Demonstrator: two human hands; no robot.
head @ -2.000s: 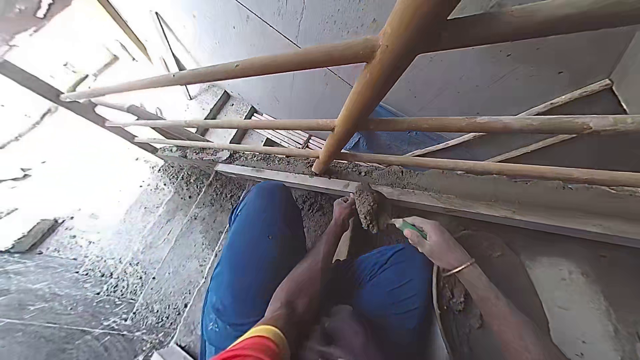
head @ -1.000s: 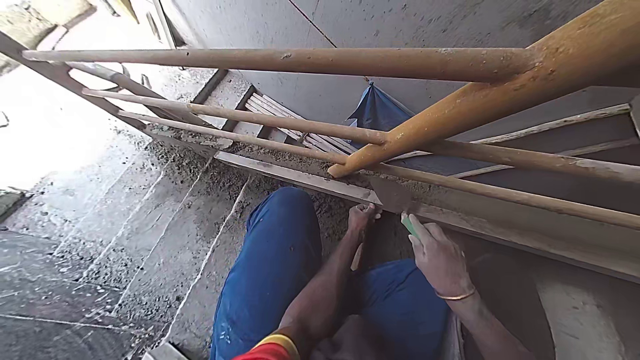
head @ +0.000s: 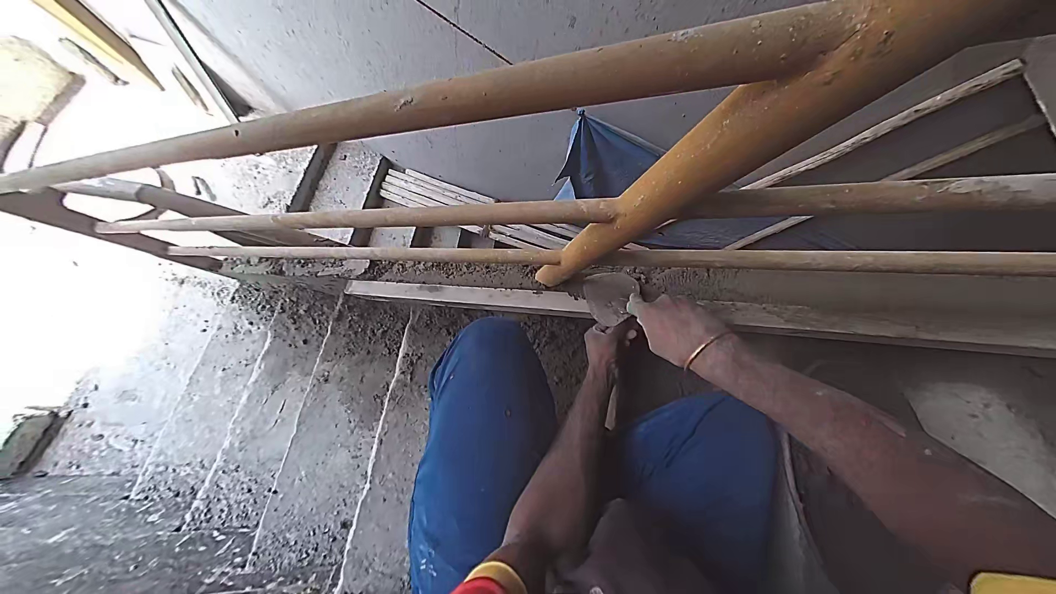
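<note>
My right hand [head: 672, 328] is closed on the handle of a pointing trowel [head: 610, 299], whose blade lies on the mortar of the narrow ledge, just right of the foot of the railing's yellow metal post [head: 685, 181]. Below the blade, my left hand [head: 609, 345] is closed at the ledge's near edge, by a pale straight board [head: 470, 296] that runs along it. A thin strip, perhaps wood, shows beneath this hand; whether the fingers hold the strip or the board is hidden. Rough grey mortar [head: 462, 272] covers the ledge left of the post.
Metal rails [head: 412, 91] cross in front of me above the ledge. Beyond them lie a blue tarp [head: 610, 157], a stack of wooden strips [head: 437, 194] and lower steps. Stair treads [head: 322, 429] strewn with mortar crumbs descend at my left. A grey wall stands behind the rails.
The lump of mortar seen on the trowel two seconds ago is off it. My right hand has brought the blade down onto the ledge beside the post. My left hand stays by the edge.
</note>
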